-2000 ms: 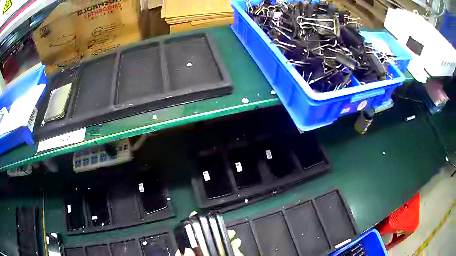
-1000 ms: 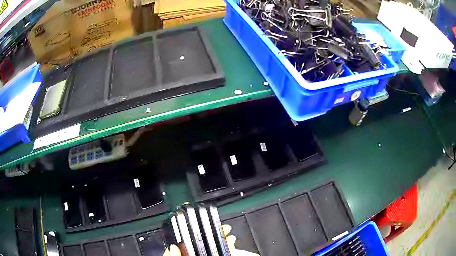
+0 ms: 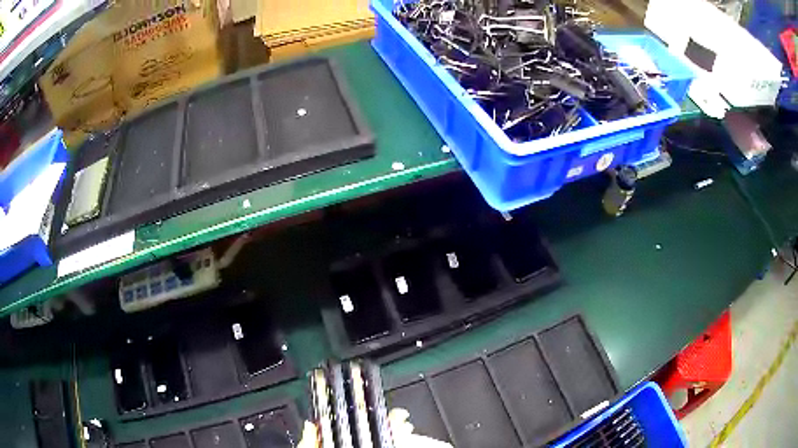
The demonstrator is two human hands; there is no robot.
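A bundle of several phone units (image 3: pixel 347 407) stands on edge at the bottom centre, silvery and dark edges up. My left hand (image 3: pixel 308 435) shows only as pale fingertips at its left side. My right hand (image 3: pixel 408 430) presses its right side, cut off by the lower edge. A compartment tray with bare pockets (image 3: pixel 503 385) lies just right of the bundle. Behind it, a black tray (image 3: pixel 411 337) holds dark phones with small white labels (image 3: pixel 364 306). Another tray (image 3: pixel 206 381) at the left holds phones in some pockets.
The raised green shelf (image 3: pixel 411 131) bears a large black tray (image 3: pixel 219 140) with one pale phone (image 3: pixel 87 191) and a blue bin (image 3: pixel 534 157) of binder clips. A small bottle (image 3: pixel 619 191), blue bin (image 3: pixel 652 420) and red plastic item (image 3: pixel 704 363) are at right.
The shelf and trays have shifted slightly left and up in view. The phone bundle has turned more upright and stays between my hands at the bottom.
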